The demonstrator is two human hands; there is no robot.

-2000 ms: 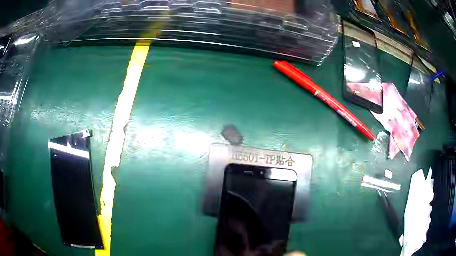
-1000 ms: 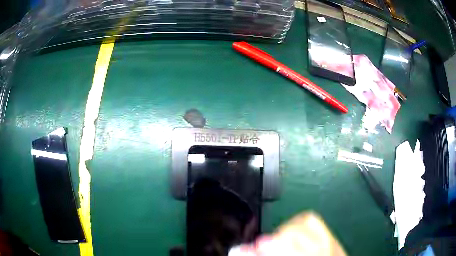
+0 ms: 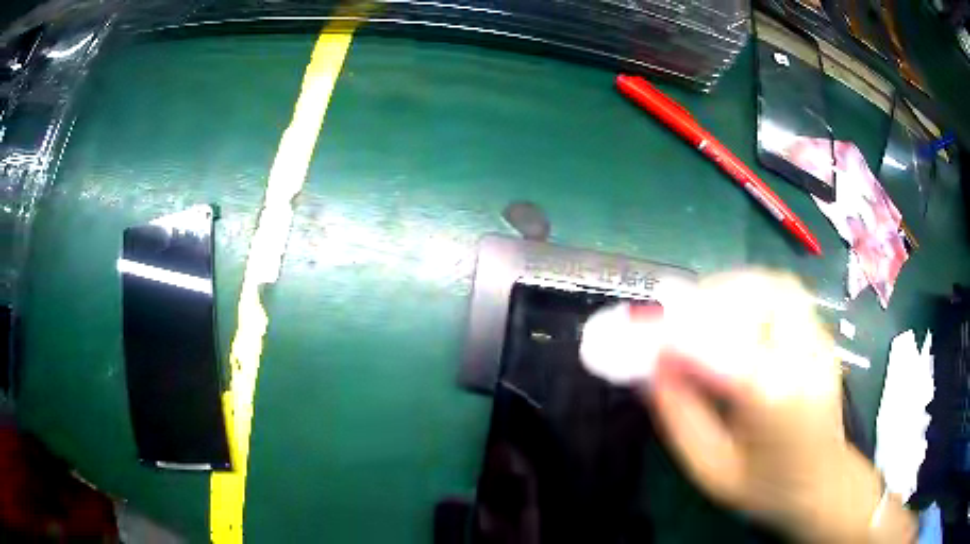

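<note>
A glossy black glass panel (image 3: 564, 446) lies in the grey metal jig (image 3: 491, 319), at the lower middle; its lower end runs to the picture's bottom edge. My right hand (image 3: 755, 393), blurred, comes in from the lower right over the panel's upper right part. Its fingertips hold a small white wipe (image 3: 619, 342) at the panel's top end; contact with the glass cannot be told. The hand hides the jig's right side. My left hand is not in view.
A narrow black display panel (image 3: 170, 351) lies left of the yellow tape (image 3: 279, 207). A red marker pen (image 3: 723, 159) lies above the jig. At right are a dark-framed glass panel (image 3: 792, 117), a pink-white wrapper (image 3: 867, 213) and white wipes (image 3: 904, 414). Clear trays (image 3: 532, 43) line the back.
My right hand has come in from the bottom edge and moved up over the panel's top end with the white wipe. The camera view has shifted.
</note>
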